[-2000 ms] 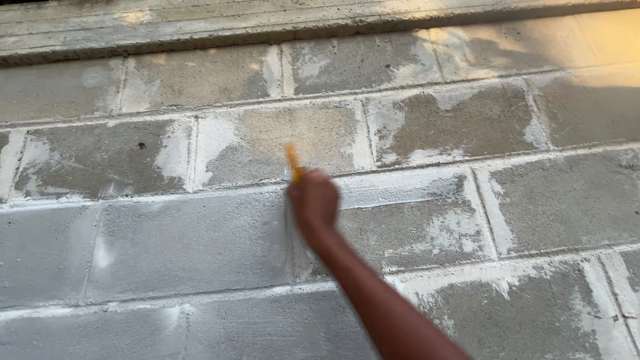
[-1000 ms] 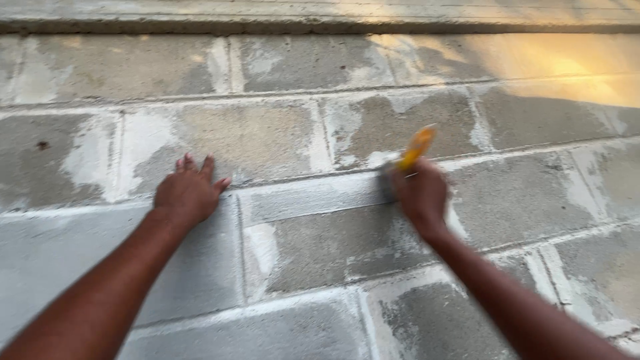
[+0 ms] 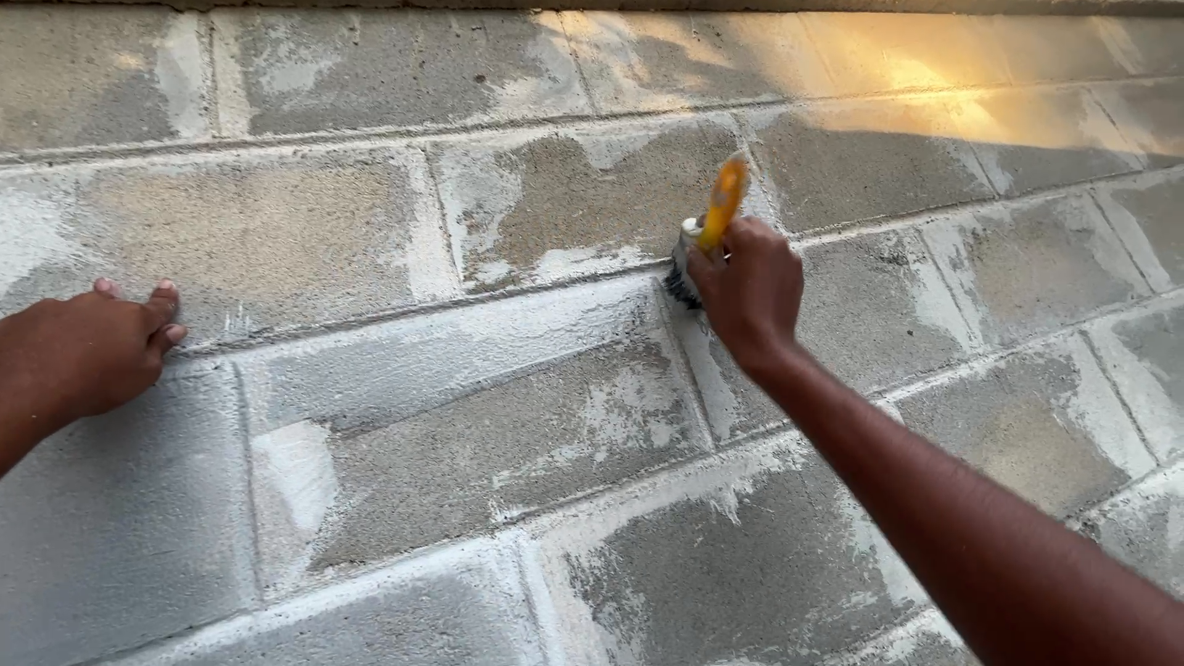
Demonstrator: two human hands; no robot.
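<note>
My right hand [image 3: 754, 291] grips a paintbrush [image 3: 723, 199] with a yellow handle, a pale ferrule and dark bristles. Its bristles touch the concrete block wall [image 3: 518, 453] by a vertical mortar joint, just under a horizontal one. A light, wet-looking coated strip [image 3: 462, 356] runs along the top of the block left of the brush; the lower part of that block is rough grey with whitish patches. At the left, my left hand [image 3: 102, 351] rests on the wall with its fingers spread and nothing held, above a smoothly coated grey block [image 3: 120, 527].
A concrete ledge [image 3: 647, 5] crosses the very top of the view. Blocks with whitish smears around their joints extend on every side. Sunlight falls on the upper right blocks [image 3: 906, 74].
The brush has moved right along the block's upper edge, and the light strip reaches farther right than a second ago. My left hand, out of view two seconds ago, is now against the wall.
</note>
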